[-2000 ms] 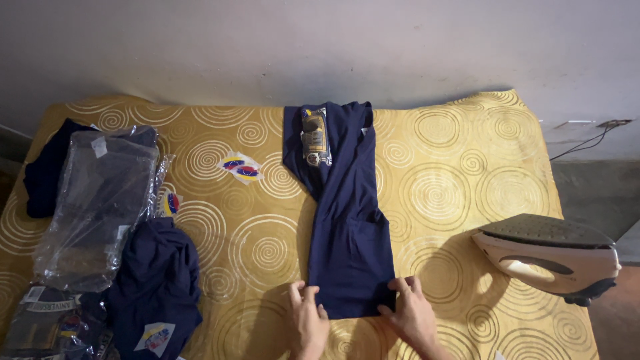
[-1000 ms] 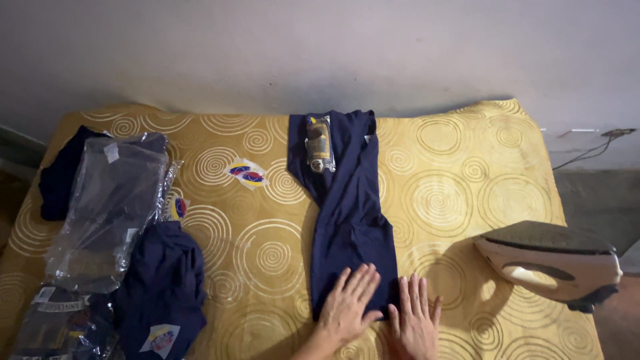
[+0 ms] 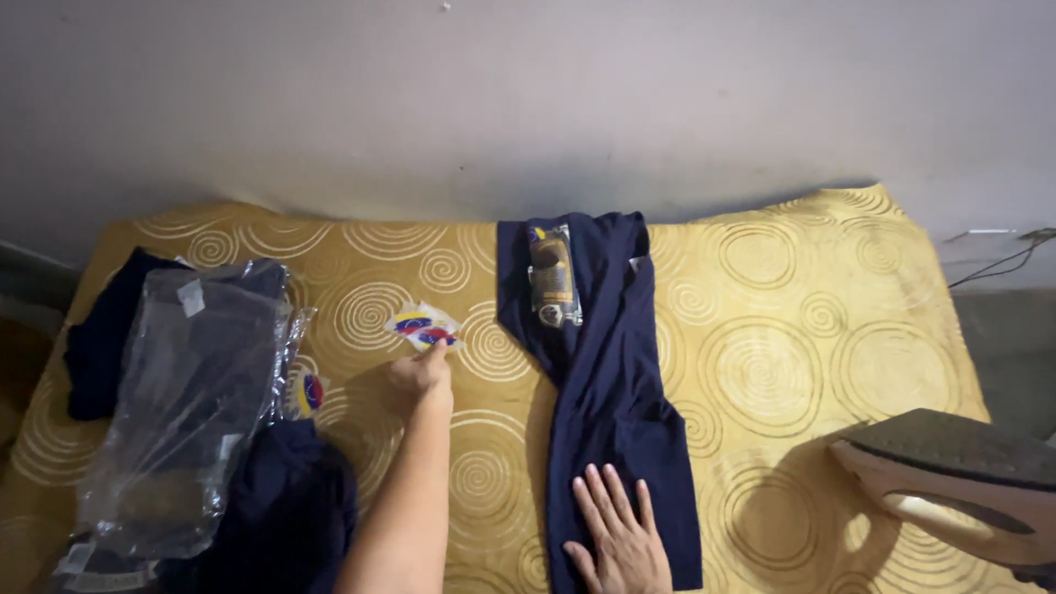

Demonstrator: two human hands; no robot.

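Note:
A dark blue cloth garment point(image 3: 610, 412), folded into a long strip, lies down the middle of the table. My right hand point(image 3: 623, 528) rests flat on its near part with fingers spread. Up on the garment's far part lies a printed transfer in clear film point(image 3: 554, 276). To the left, my left hand point(image 3: 425, 371) touches a small group of yellow, blue and red emblem transfers point(image 3: 425, 324) with one extended finger; its other fingers are partly hidden, so a grip cannot be made out. Another emblem transfer point(image 3: 309, 391) lies farther left, beside the plastic bags.
Clear plastic bags point(image 3: 194, 396) lie at the left over dark cloth. A bunched dark blue cloth point(image 3: 285, 503) is beside them. A clothes iron point(image 3: 957, 487) stands at the right edge with its soleplate tilted up. The patterned gold tablecloth point(image 3: 767, 363) meets a wall behind.
My left hand has left the garment's near part and moved left and away from me to the emblem transfers. My right hand has moved onto the garment from beside its near right edge.

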